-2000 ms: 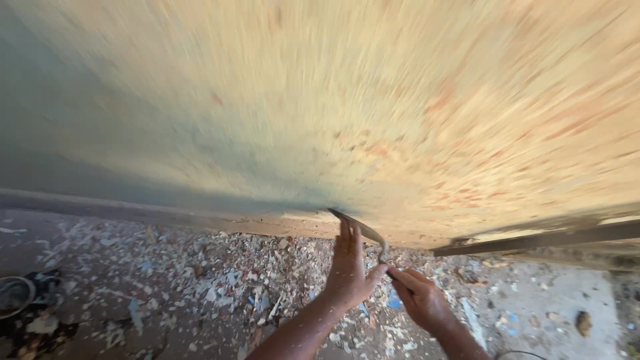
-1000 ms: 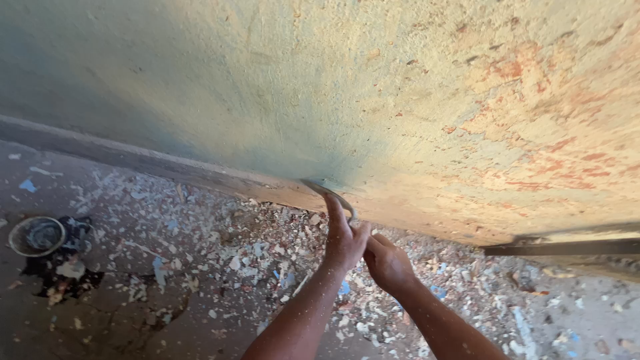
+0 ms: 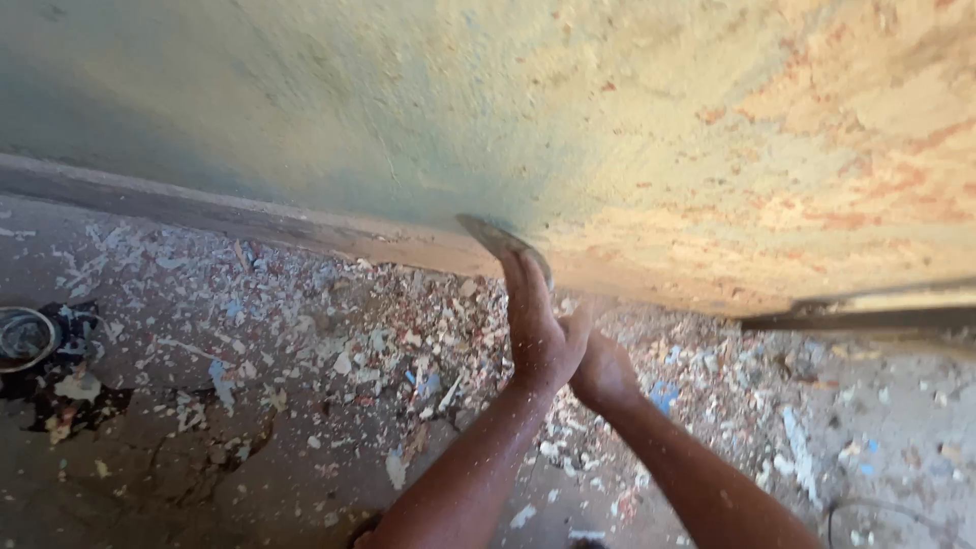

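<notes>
A curved metal scraper blade (image 3: 494, 235) lies with its tip against the lower part of a painted plaster wall (image 3: 427, 114). My left hand (image 3: 537, 335) presses on the blade with its fingers laid along the metal. Just to its right and partly behind it, my right hand (image 3: 606, 374) is closed around the tool's handle, which the hands hide for the most part. The wall shows worn yellow and green paint with reddish patches on the right.
Paint chips (image 3: 427, 328) litter the floor along the wall's low ledge (image 3: 191, 202). A round container (image 3: 27, 339) stands at the far left beside dark material. A dark strip (image 3: 862, 316) runs along the wall base at right, and a thin wire (image 3: 877, 505) lies lower right.
The view has shifted since the earlier frames. Both hands stay at the tool by the wall's foot; two seconds ago more of the blade and handle showed between them.
</notes>
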